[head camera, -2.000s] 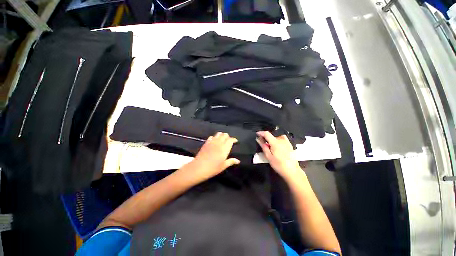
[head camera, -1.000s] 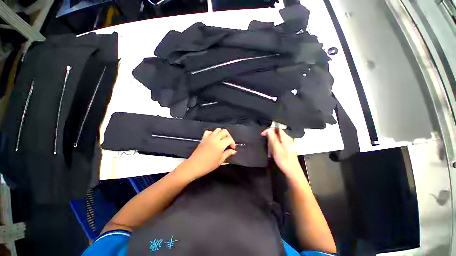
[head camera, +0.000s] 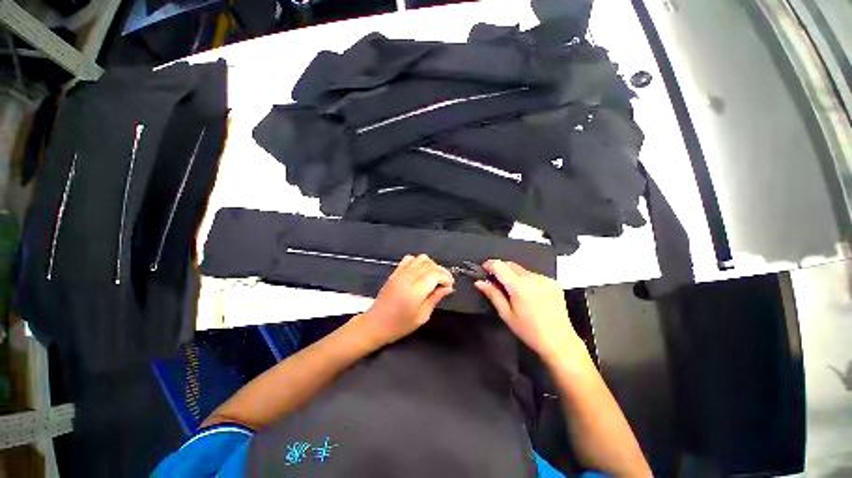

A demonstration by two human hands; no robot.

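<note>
A long dark zip pocket panel (head camera: 252, 245) lies along the table's near edge, its thin silver zipper (head camera: 336, 255) facing up. My left hand (head camera: 412, 294) presses and pinches the panel near the zipper's right end. My right hand (head camera: 519, 297) is just to its right, fingers closed around small dark thread snips (head camera: 472, 270), whose tips point at the zipper end. The fingers hide most of the snips. A messy pile of panels (head camera: 448, 131) lies behind, with several zippers showing.
A laid-out stack of panels (head camera: 98, 205) hangs over the table's left end. A black strap (head camera: 687, 140) runs along the right side, beside a metal-edged table (head camera: 794, 187). A blue plastic basket (head camera: 177, 383) is below at left.
My right hand has moved left from the panel's right end to the zipper end, and the snips now show. The panel's right part lies flatter. The view has shifted slightly.
</note>
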